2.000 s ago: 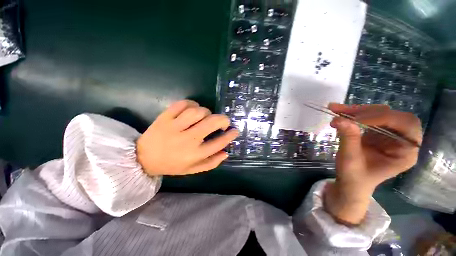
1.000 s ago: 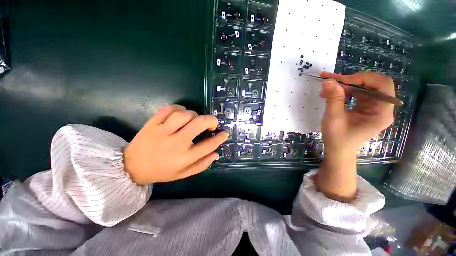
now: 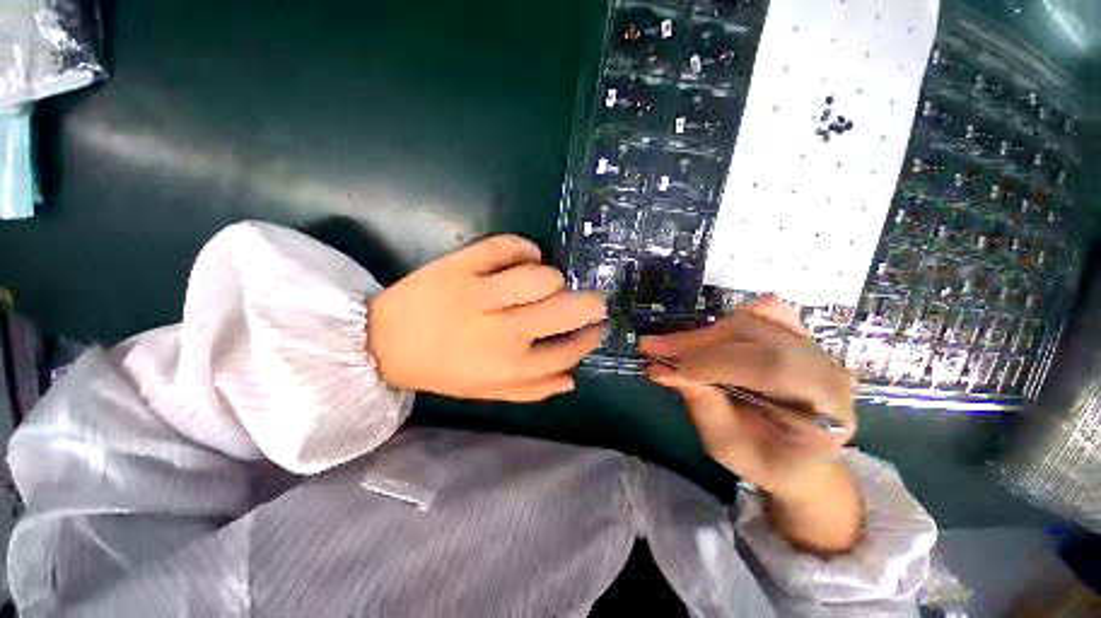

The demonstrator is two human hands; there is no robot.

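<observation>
A clear blister tray (image 3: 966, 242) with small dark modules in its pockets lies on the green surface. A white sheet (image 3: 803, 181) with a grid of faint dots lies across it, bearing a loose cluster of tiny black pads (image 3: 831, 121). My right hand (image 3: 761, 374) is at the tray's front edge, somewhat blurred, holding tweezers (image 3: 773, 404). The tweezers' tips point left toward the front left pockets; whether they hold a pad cannot be told. My left hand (image 3: 489, 324) rests at the tray's front left corner, its fingertips over the edge, fingers bent.
The green mat (image 3: 326, 109) extends left of the tray. A silvery bag (image 3: 48, 48) lies at far left, with a pale blue slip (image 3: 17, 163) below it. A silvery-grey stack of trays (image 3: 1069, 441) stands at the right edge. Blurred items lie at the bottom right.
My right hand with the tweezers has moved from the pad cluster on the white sheet down and left to the tray's front left area. My left hand stays at the tray corner. The view has shifted.
</observation>
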